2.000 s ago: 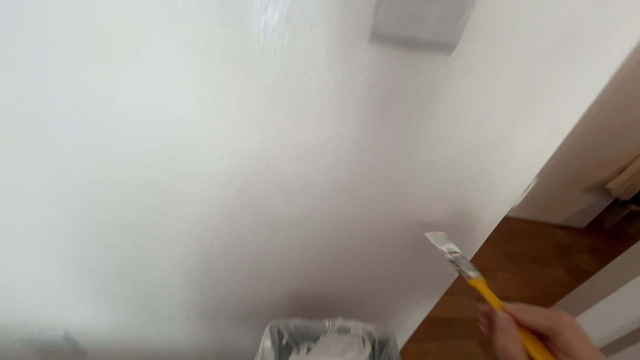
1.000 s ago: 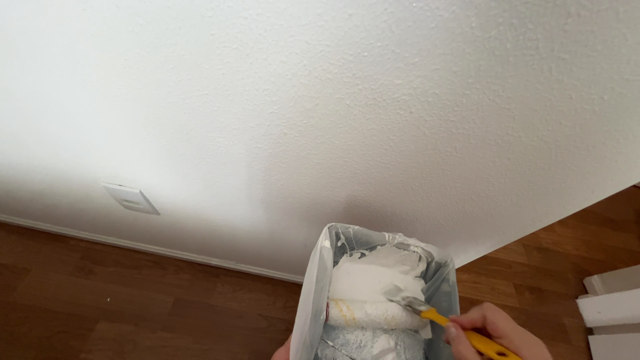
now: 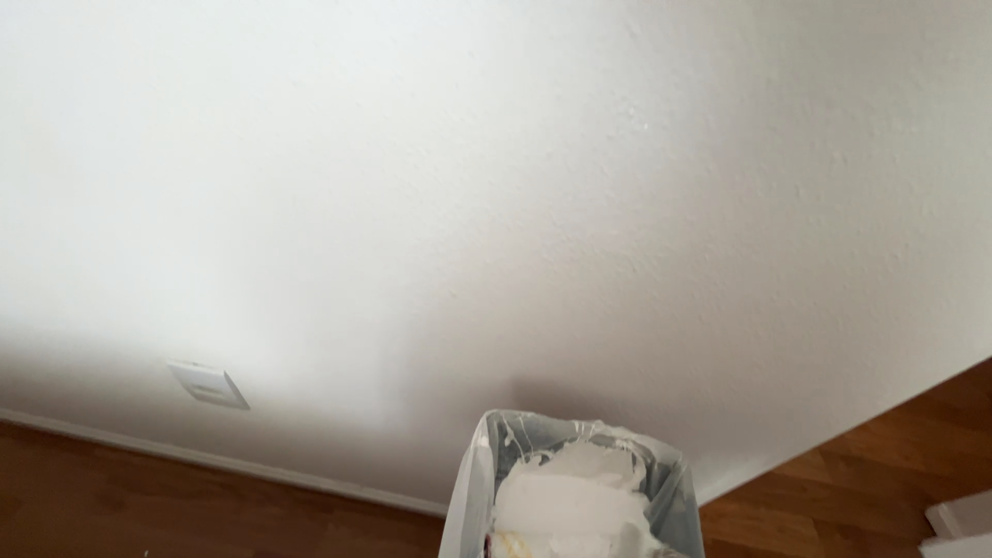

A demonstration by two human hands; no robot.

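Observation:
A plastic-lined paint container [image 3: 474,480] stands out at the bottom of the view, in front of a textured white wall [image 3: 496,194]. White paint smears its liner, and a paint-covered roller [image 3: 570,504] lies inside. At the roller's lower right a blurred, paint-coated tip, probably the paintbrush [image 3: 639,539], reaches the bottom edge; its yellow handle is out of view. Neither my left hand nor my right hand shows, so their hold is hidden.
A white wall plate [image 3: 208,384] sits low on the wall at left, above the white baseboard [image 3: 232,465]. Brown wood flooring [image 3: 116,496] runs below. Past the wall's edge, white boards or panels [image 3: 961,523] lie at the lower right.
Two seconds ago my right hand held the yellow-handled brush near the wall; one second ago its bristles were at the roller. Both hands have since left the view, and the container sits lower in it.

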